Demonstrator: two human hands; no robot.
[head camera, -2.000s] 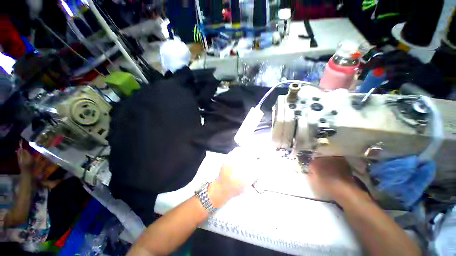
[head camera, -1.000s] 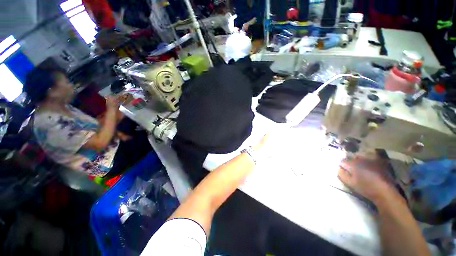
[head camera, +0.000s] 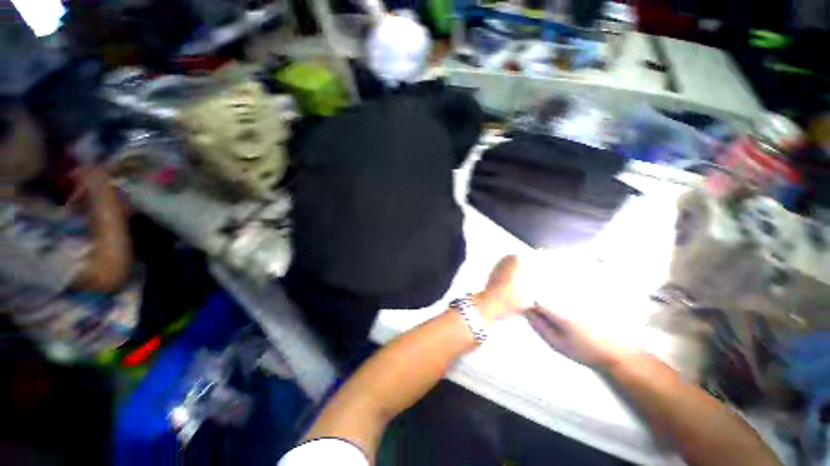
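My left hand (head camera: 502, 289), with a metal watch on its wrist, is on the white machine table (head camera: 510, 369), its fingers washed out by glare. My right hand (head camera: 569, 335) is close beside it, its fingertips near the left palm. Blur and glare hide whether either hand holds anything. The cream sewing machine head (head camera: 728, 241) is to the right of the hands; its needle area is too blurred to make out. A dark fabric piece (head camera: 546, 182) lies flat behind the hands. A big rounded black fabric pile (head camera: 373, 205) is left of them.
Dark-handled scissors (head camera: 733, 350) lie at the right, blurred. A blue tuft (head camera: 813, 359) is at the right edge. A blue basket (head camera: 150, 414) with clear bags is below left. A person's arm (head camera: 107, 227) is at the neighbouring machine (head camera: 238, 136) on the left.
My right hand has moved left, away from the needle area, to beside my left hand. The view has shifted, and the flat dark fabric behind the hands shows more fully.
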